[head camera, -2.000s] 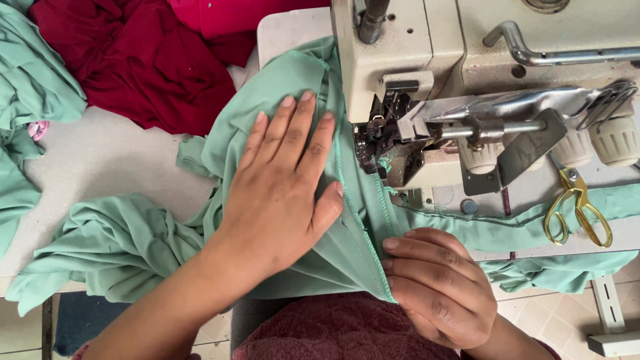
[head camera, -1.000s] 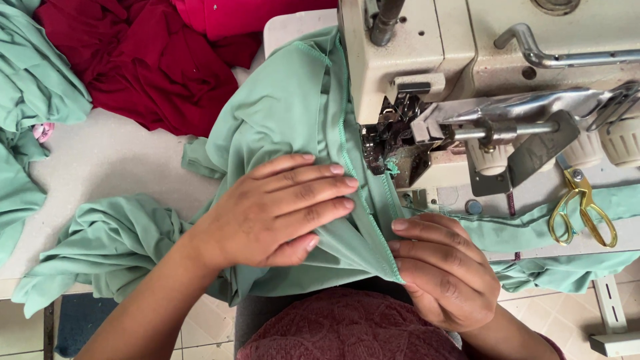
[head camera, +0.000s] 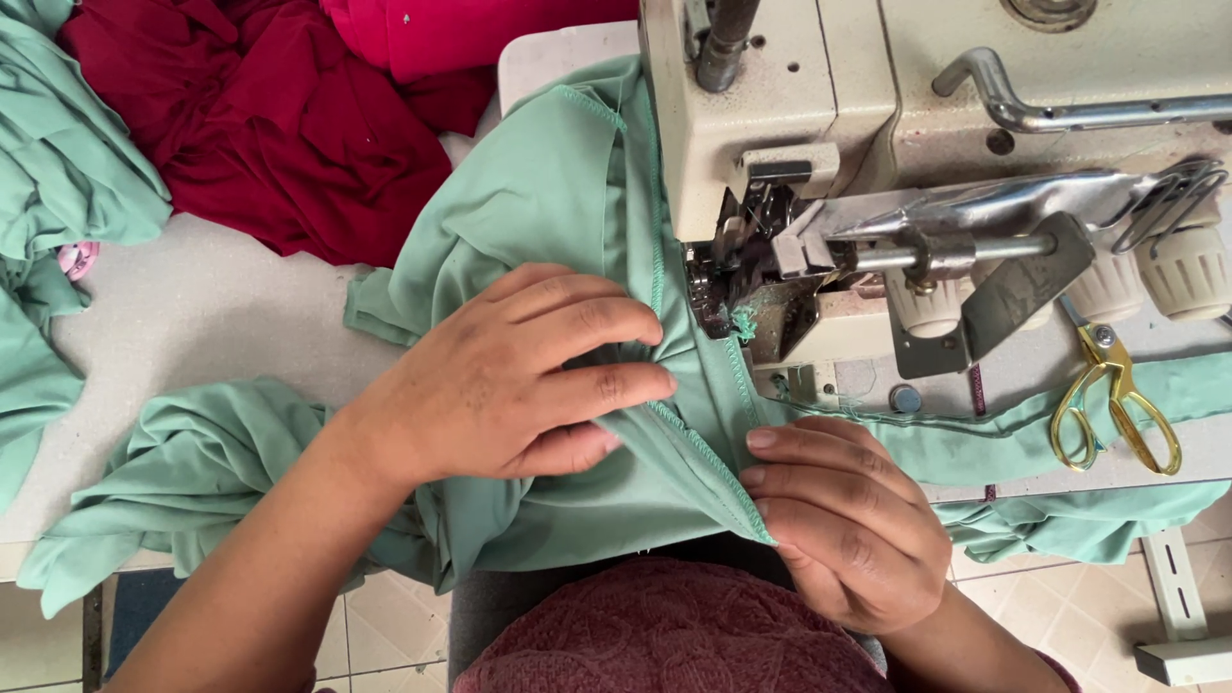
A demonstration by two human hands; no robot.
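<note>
Green fabric with overlocked seams (head camera: 558, 212) lies before the needle area of an overlock sewing machine (head camera: 751, 125). My left hand (head camera: 520, 375) rests on it left of the needle area, fingers bent and pinching a fold near a seam. My right hand (head camera: 852, 520) grips the fabric's edge where the stitched seams meet, just below the presser area. A tuft of green thread (head camera: 744, 322) hangs at the machine's foot. A long green fabric strip (head camera: 982, 443) runs right from beside my right hand, under gold-handled scissors (head camera: 1116, 385).
Dark red cloth (head camera: 279, 135) and brighter red cloth (head camera: 462, 34) lie at the back left. More green fabric (head camera: 67, 135) is piled at the far left. A metal guide bracket (head camera: 1020, 298) and cream tension knobs (head camera: 1189, 274) stand at the right, above the worktable (head camera: 221, 298).
My left hand has moved from lying flat on the fabric, higher up, to bent fingers gathering it near the seam. My right hand keeps hold of the edge.
</note>
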